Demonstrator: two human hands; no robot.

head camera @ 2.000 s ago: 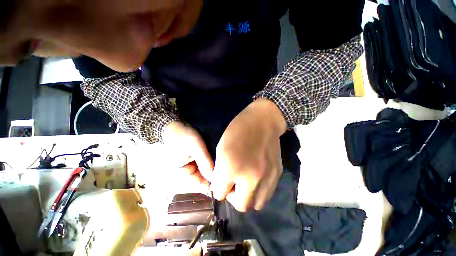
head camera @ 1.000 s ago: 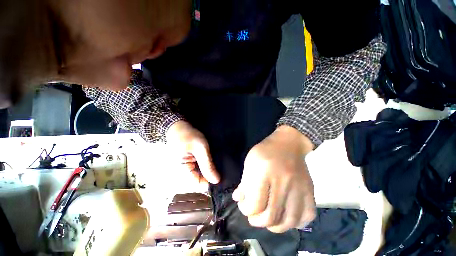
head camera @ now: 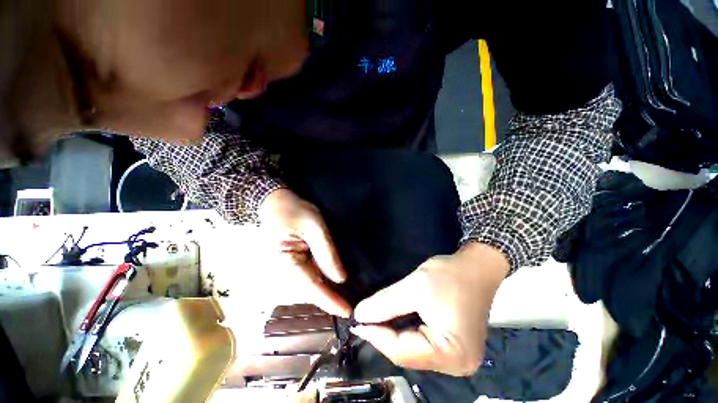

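Note:
Both hands come from checked sleeves at the top; the worker faces the camera. My left hand (head camera: 445, 307), at picture right, pinches the edge of black cloth (head camera: 378, 220) beside the presser foot area (head camera: 342, 342). The cloth has a rounded upper corner. My right hand (head camera: 303, 244), at picture left, has its thumb and forefinger apart, with the forefinger tip at the same cloth edge. Its curled fingers are partly hidden. The cream machine head (head camera: 177, 354) and brown slatted part (head camera: 299, 334) are at the bottom. The needle cannot be made out.
Red-handled snips (head camera: 102, 311) lie left on the machine, below dark threads (head camera: 90, 248). A dark cloth piece with a small tag (head camera: 531, 366) lies lower right. A crumpled black heap with zip lines (head camera: 653, 275) is at right. Layered panels (head camera: 661, 79) are above it.
My left hand first moved right and away from the cloth edge, then turned and came back to pinch it. The black cloth now shows wider, with its rounded corner visible. Both sleeves have shifted slightly.

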